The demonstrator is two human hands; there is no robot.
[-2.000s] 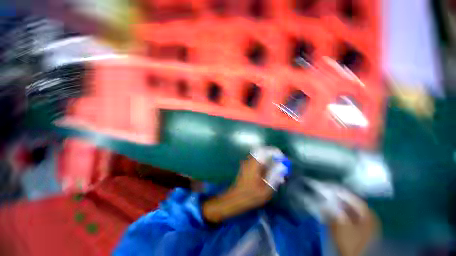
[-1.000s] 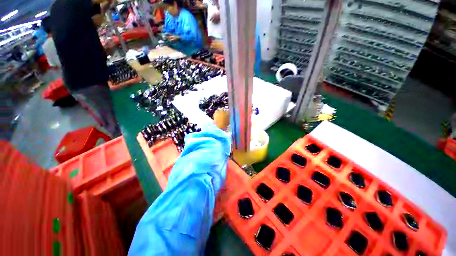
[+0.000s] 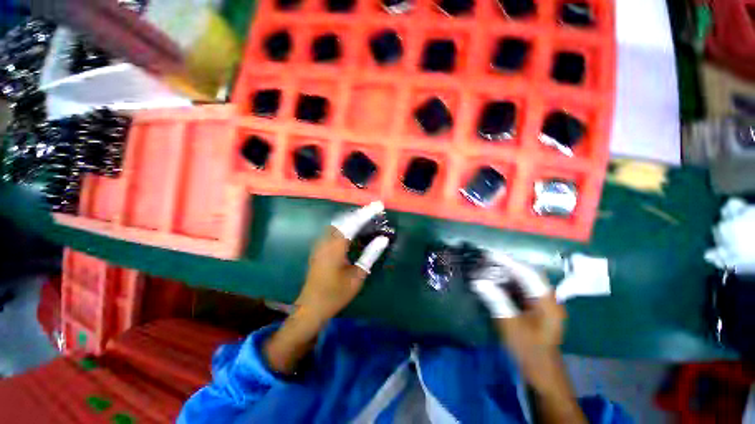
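Observation:
My left hand (image 3: 335,269), with white finger cots, is above the green mat in front of the red-orange foam tray. It holds a dark glossy watch body (image 3: 378,230) between thumb and fingers. My right hand (image 3: 530,310), also with white finger cots, is to the right and blurred. A dark glossy thing (image 3: 437,269) lies just left of its fingertips; whether the fingers grip it or another dark piece is unclear. The foam tray (image 3: 370,108) holds black watch bodies in square pockets; one pocket in the third column is empty.
A smaller pale red tray (image 3: 178,186) stands left, with dark clusters (image 3: 83,153) beyond it. A white wipe (image 3: 586,277) lies right of my right hand, thin yellow sticks (image 3: 639,175) at the tray's right corner, crumpled white wipes (image 3: 737,236) far right. Red trays (image 3: 157,373) are below left.
The view has turned from the left side of the bench back to the mat before me. My left arm, earlier reaching over the left side, is back; both hands are now in view.

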